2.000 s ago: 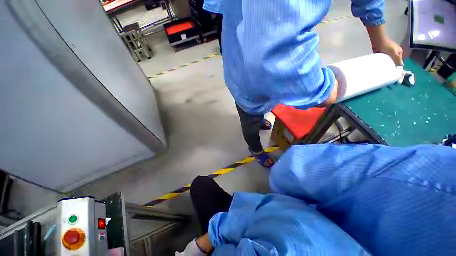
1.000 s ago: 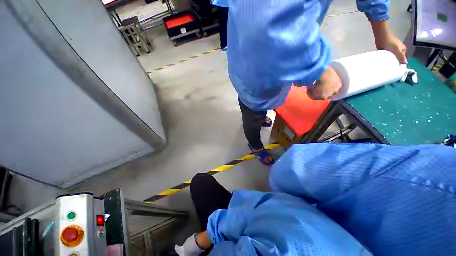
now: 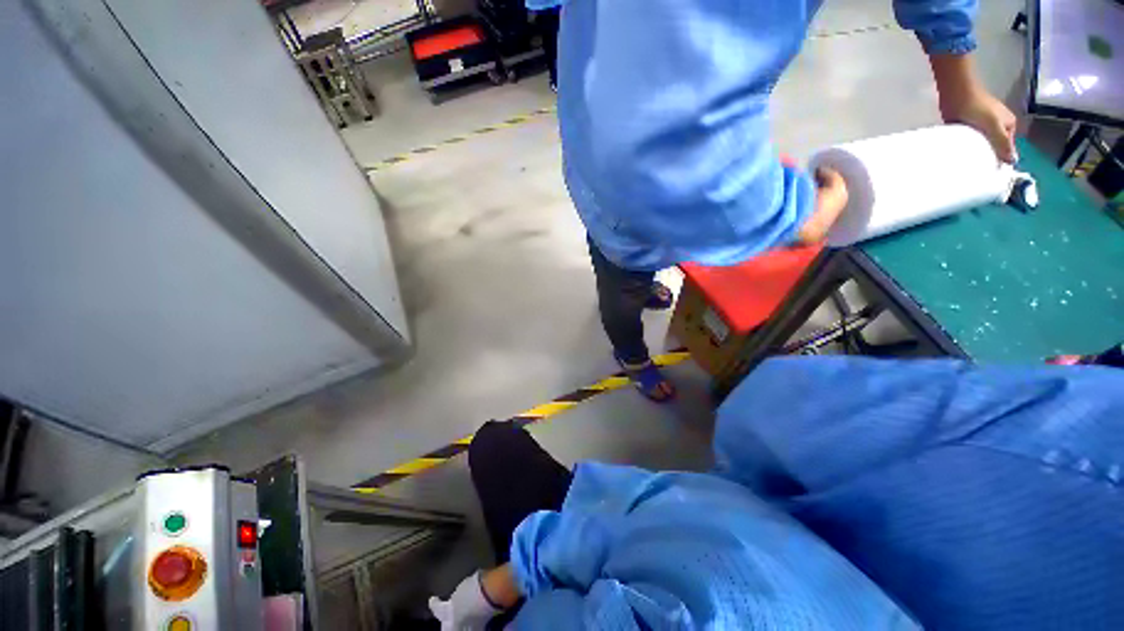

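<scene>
My left hand (image 3: 464,604), in a white glove with the wrist bare, is low at the bottom edge and partly cut off. Its fingers are too small and cropped to tell whether it holds anything. My right hand is not visible; a large blue sleeve runs to the right edge. In front, a person in a blue smock holds a large white cylinder (image 3: 918,183) with both bare hands, one at each end. The cylinder lies slanted over the corner of a green-topped bench (image 3: 986,290), its narrow end pointing right.
A control panel (image 3: 195,555) with a red-orange button stands at lower left. A large grey housing (image 3: 210,234) fills the left. A carton with a red top (image 3: 746,290) is beside the bench. A screen (image 3: 1079,62) stands at upper right. Yellow-black tape (image 3: 561,404) crosses the floor.
The cylinder and the person's hands have shifted slightly right in view. The person's near hand now rests higher at the cylinder's wide end. My left hand has barely moved.
</scene>
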